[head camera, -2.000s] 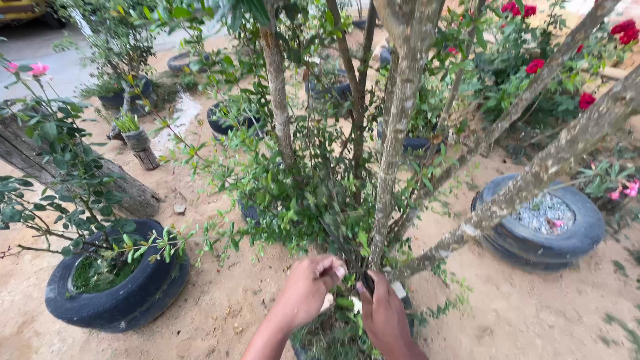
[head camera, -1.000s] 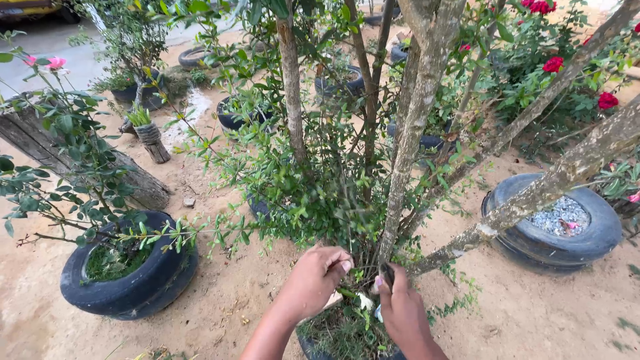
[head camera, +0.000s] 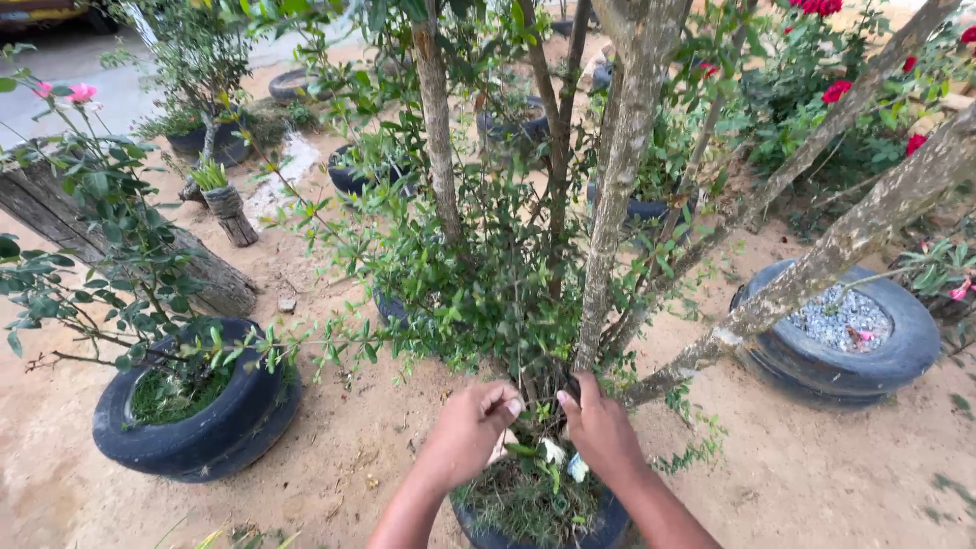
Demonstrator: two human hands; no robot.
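A multi-stemmed shrub [head camera: 473, 297] grows from a tire planter [head camera: 618, 526] at the bottom centre. My left hand [head camera: 476, 427] is at the left of its base, thumb and fingertips pinched together near a thin upright stem; what they pinch is too small to tell. My right hand [head camera: 602, 427] lies against the foot of a pale trunk [head camera: 610, 198], fingers curled round something dark that is mostly hidden. Whitish scraps [head camera: 577, 467] sit between my hands, above the grass in the planter.
A tire planter with a rose bush [head camera: 191, 450] stands at left, beside a leaning wooden post [head camera: 206, 274]. At right is a tire with gravel [head camera: 900, 358], crossed by a slanting branch [head camera: 808, 274]. More tire planters stand behind, with red roses [head camera: 836, 91] at upper right.
Both hands stay at the shrub's base. The dark thing at my right fingers showed more plainly one second ago than now.
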